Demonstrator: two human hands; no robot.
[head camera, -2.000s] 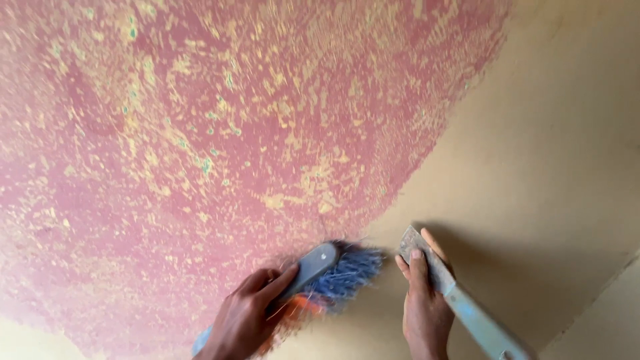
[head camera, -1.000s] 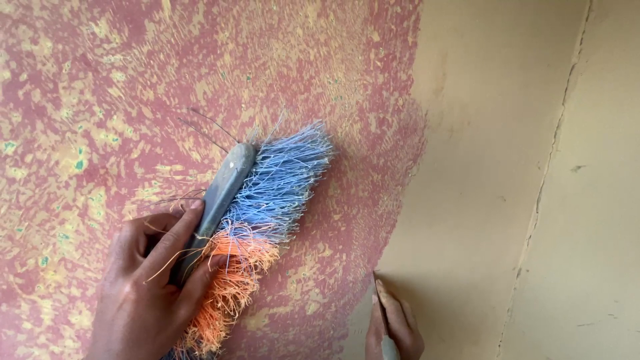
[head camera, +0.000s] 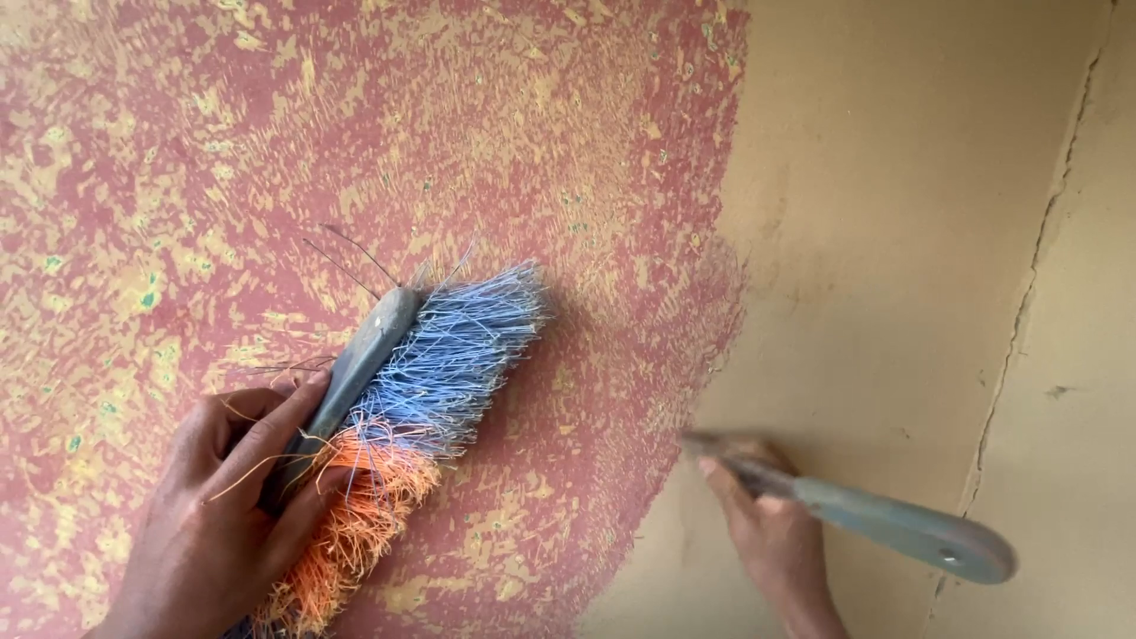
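Note:
My left hand (head camera: 213, 497) grips a brush (head camera: 355, 364) by its grey back, at the lower left of the view. Its bristles are blue toward the top and orange lower down, and they point right, over the mottled pink surface (head camera: 532, 160). On the right, my right hand (head camera: 772, 524) is closed around the metal part of a scraper (head camera: 905, 524). The scraper's grey-green handle extends to the lower right, and its tip lies at the edge between the pink paint and the plain tan surface (head camera: 870, 266). The blade is blurred and partly hidden by the fingers.
Yellowish and small green patches show through the pink paint. A long jagged crack (head camera: 1021, 311) runs down the tan surface at the right, passing behind the scraper's handle.
The view has shifted a lot since two seconds ago. The scraper's handle, mostly out of view one second ago, now shows at the right. My left hand keeps hold of the brush.

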